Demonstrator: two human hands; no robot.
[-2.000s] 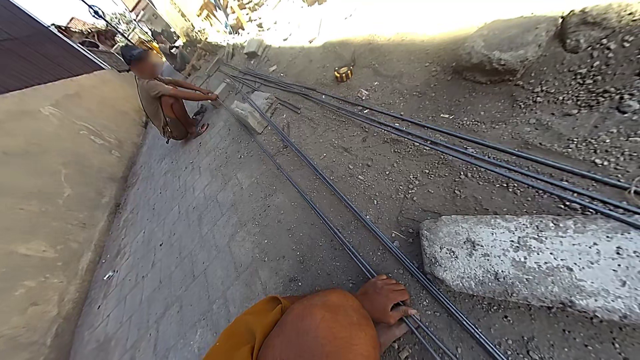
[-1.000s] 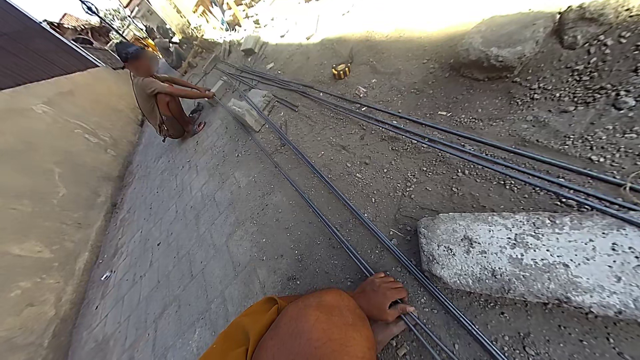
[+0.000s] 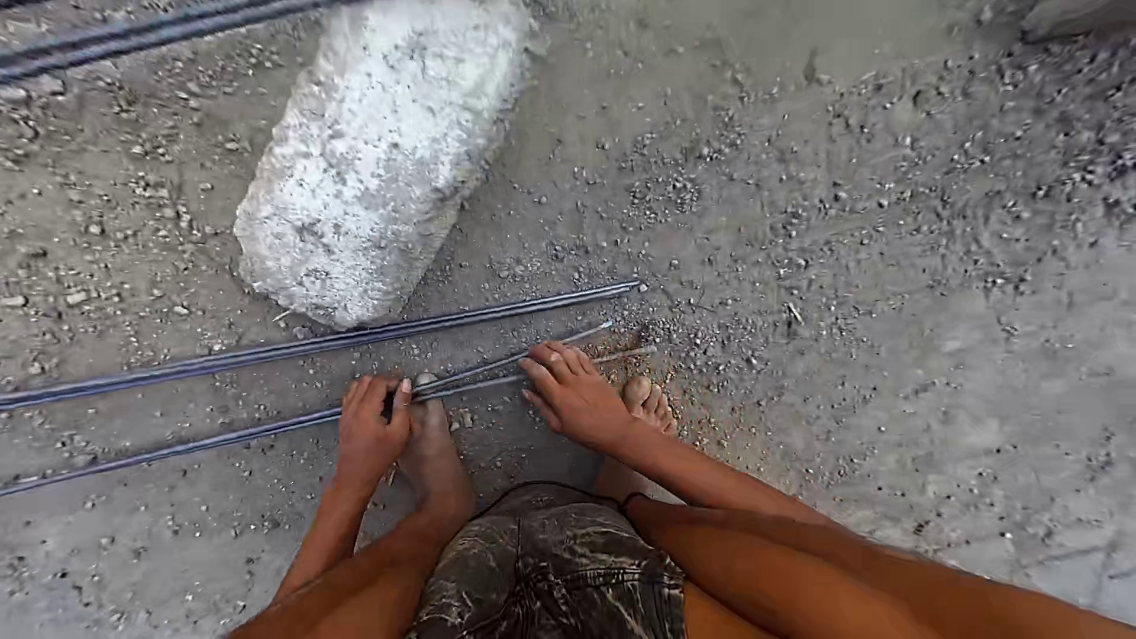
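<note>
A pair of thin steel rods (image 3: 204,441) runs in from the left edge and spreads apart toward its ends near my feet. My left hand (image 3: 374,424) is closed around the rods where they come together, beside one bare foot. Farther right, my right hand (image 3: 572,390) rests with its fingers over the spread rod ends, palm down; whether it grips them is unclear. Another bundle of steel rods (image 3: 266,353) lies on the ground just beyond, its end past my right hand's fingertips.
A rough whitish concrete block (image 3: 373,160) lies beyond the rods. More steel rods (image 3: 151,35) cross the upper left corner. Loose gravel (image 3: 683,191) is scattered over the dirt. My bare feet (image 3: 652,404) are close to the rod ends.
The view has swung strongly down and to the right, onto the rod ends and both hands. The crouching person seen earlier at the far end of the rods is out of view.
</note>
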